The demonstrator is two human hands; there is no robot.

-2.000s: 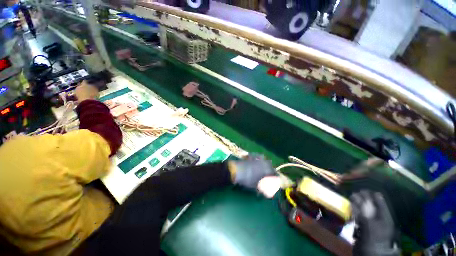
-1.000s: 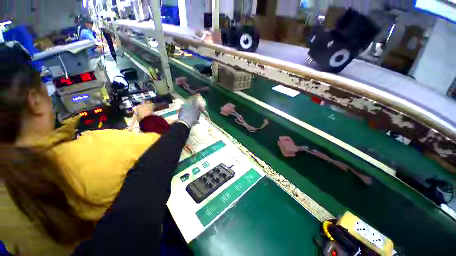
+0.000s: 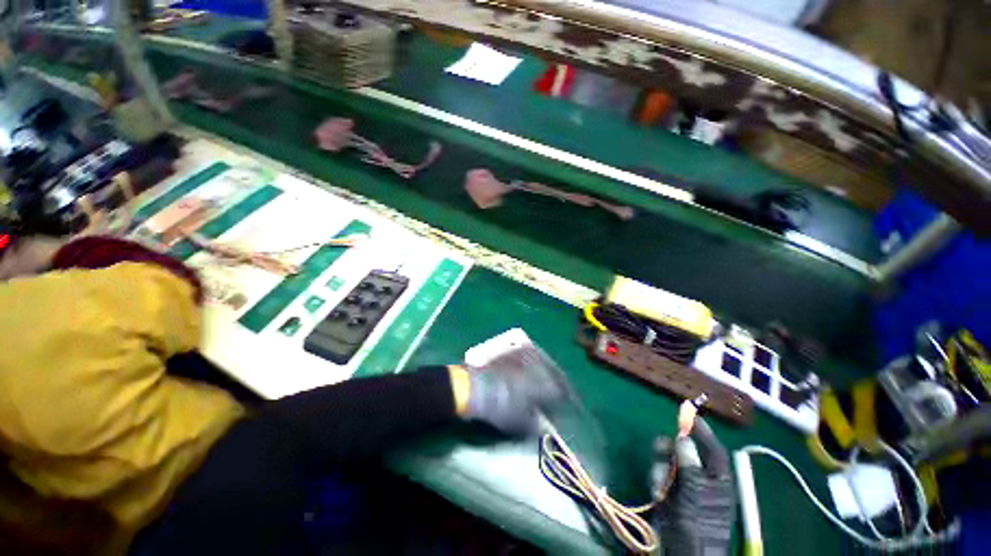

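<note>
My left hand [image 3: 519,391], in a grey glove and blurred, holds a pale corded socket unit [image 3: 499,346] over the green bench. Its pinkish-beige cord [image 3: 587,485] hangs in loops between my hands. My right hand [image 3: 695,494], also in a grey glove, holds the small plug end [image 3: 687,417] upright between the fingertips. The plug is just in front of the brown power strip [image 3: 674,377], which has a lit red switch at its left end. It cannot be told whether they touch.
Behind the strip are a yellow-edged strip [image 3: 659,307] and a white power strip [image 3: 755,375]. A white test lead [image 3: 748,503] lies at right. A person in yellow [image 3: 98,380] works at left by a printed sheet [image 3: 424,315]. Pink units [image 3: 485,188] lie on the conveyor [image 3: 565,244].
My left hand has come back from beside the other person and now holds a corded unit over the bench. My right hand has entered view with the plug. The view has turned right and down.
</note>
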